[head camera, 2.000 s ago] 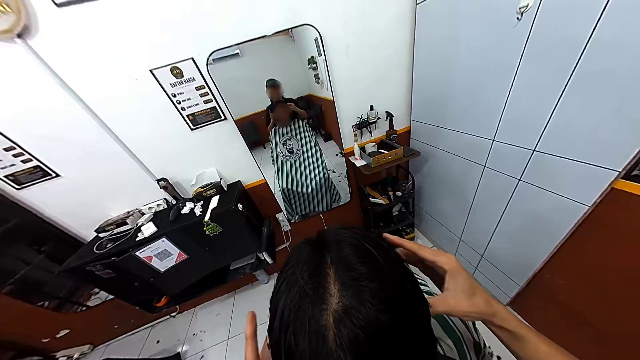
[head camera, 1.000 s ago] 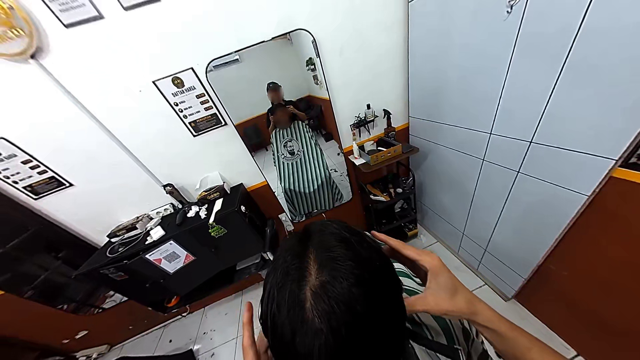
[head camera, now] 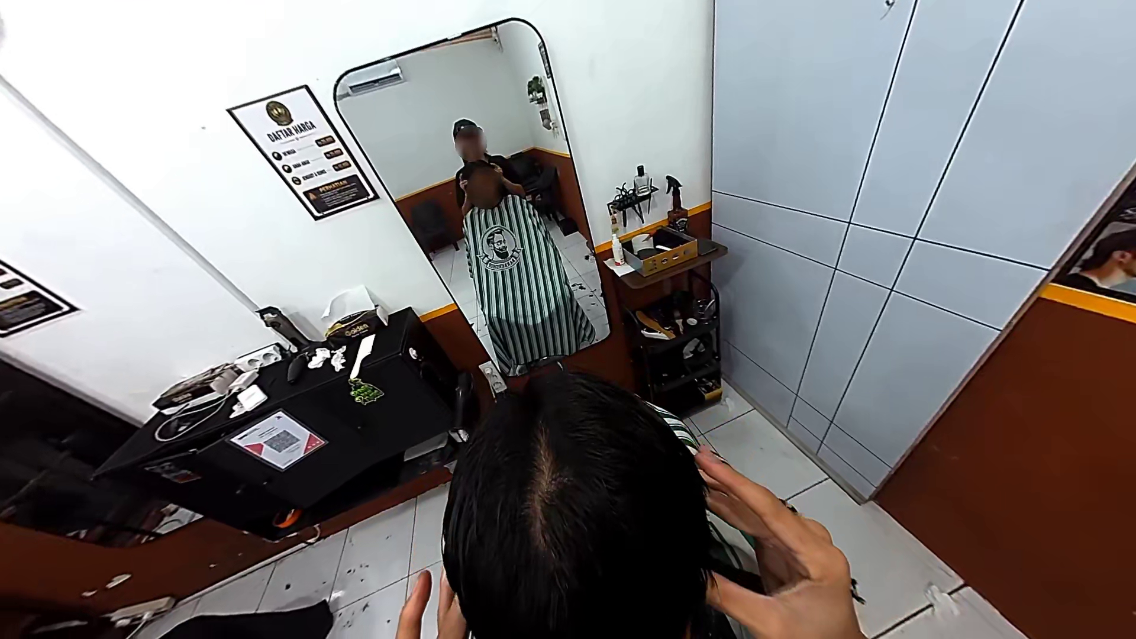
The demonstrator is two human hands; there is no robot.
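Note:
A seated person's head with dark, wet-looking hair (head camera: 577, 515) fills the lower middle of the view. At its right side is my right hand (head camera: 785, 559), fingers apart and fingertips beside the hair, holding no tool. Only some fingers of my left hand (head camera: 430, 608) show at the head's lower left; the rest is hidden below the frame. A green-and-white striped barber cape (head camera: 679, 428) shows behind the head at the right. The tall wall mirror (head camera: 417, 133) reflects the caped person and a person in a cap standing behind, both hands raised to the head.
At the left stands a black cabinet (head camera: 364, 435) with a tissue box (head camera: 355, 321), a hair clipper (head camera: 282, 328) and cables. Right of the mirror, a small wall shelf (head camera: 639, 277) bears a tray (head camera: 661, 253) and bottles above a black trolley (head camera: 674, 355). Hair clippings lie on the tiled floor (head camera: 364, 568).
Both hands stay beside the head, with the right hand slightly lower against it than two seconds ago. Nothing has been picked up. The view has shifted slightly.

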